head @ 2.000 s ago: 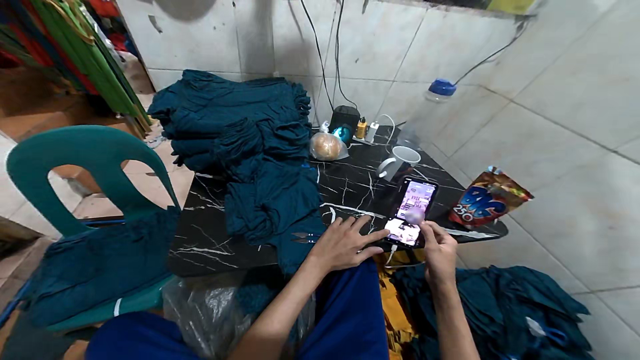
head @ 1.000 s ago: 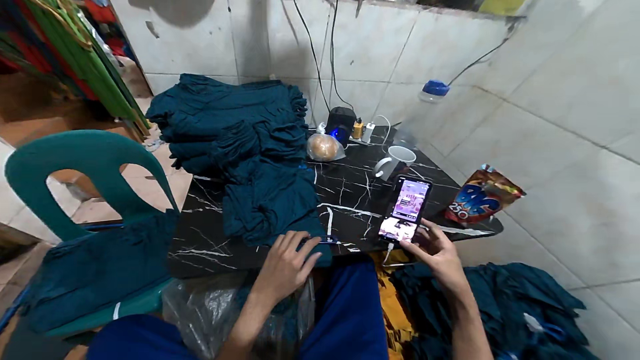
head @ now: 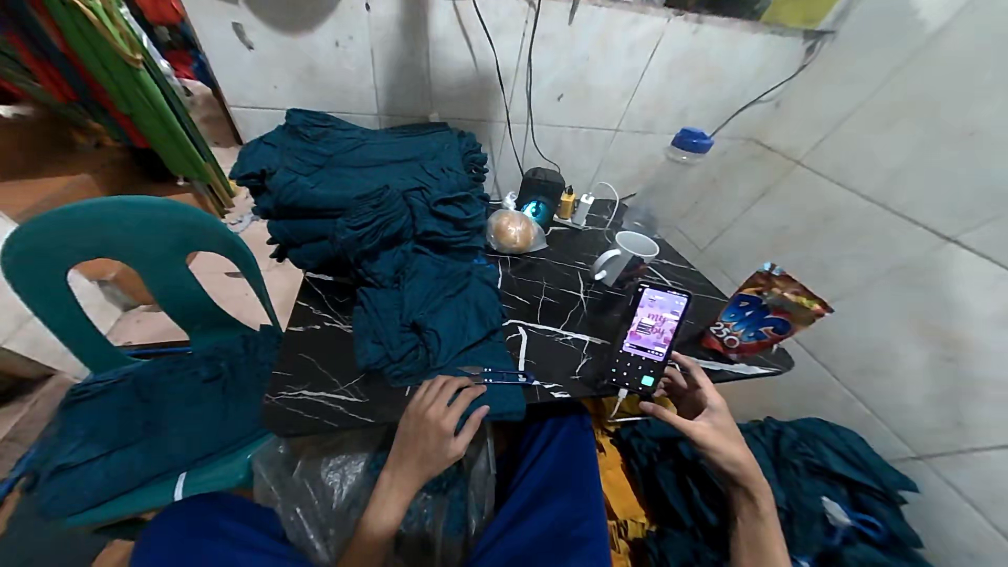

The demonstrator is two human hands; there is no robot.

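Note:
My left hand (head: pixel 437 421) rests on the near edge of the teal folded garments (head: pixel 433 315), its fingertips beside thread snips (head: pixel 500 377) with a blue handle. The snips lie on the cloth at the edge of the black marbled table (head: pixel 315 394). At the phone's lower right corner is my right hand (head: pixel 685 402), thumb and fingers around that corner. The smartphone (head: pixel 652 335) is tilted up, its screen lit, with a white cable (head: pixel 620 400) plugged into its bottom end. A tall stack of teal garments (head: pixel 362 165) stands at the back left of the table.
A white mug (head: pixel 628 256), a bagged bun (head: pixel 514 230), a black device (head: pixel 541 193), chargers (head: pixel 575 206), a clear bottle with a blue cap (head: pixel 693 142) and a snack pouch (head: pixel 764 311) stand about the table. A green plastic chair (head: pixel 142 220) holds teal cloth at left. More teal cloth (head: pixel 795 472) lies lower right.
My left hand was touching the phone screen two seconds ago and has moved left to the garments. My right hand remains by the phone. The snips show more fully than one second ago.

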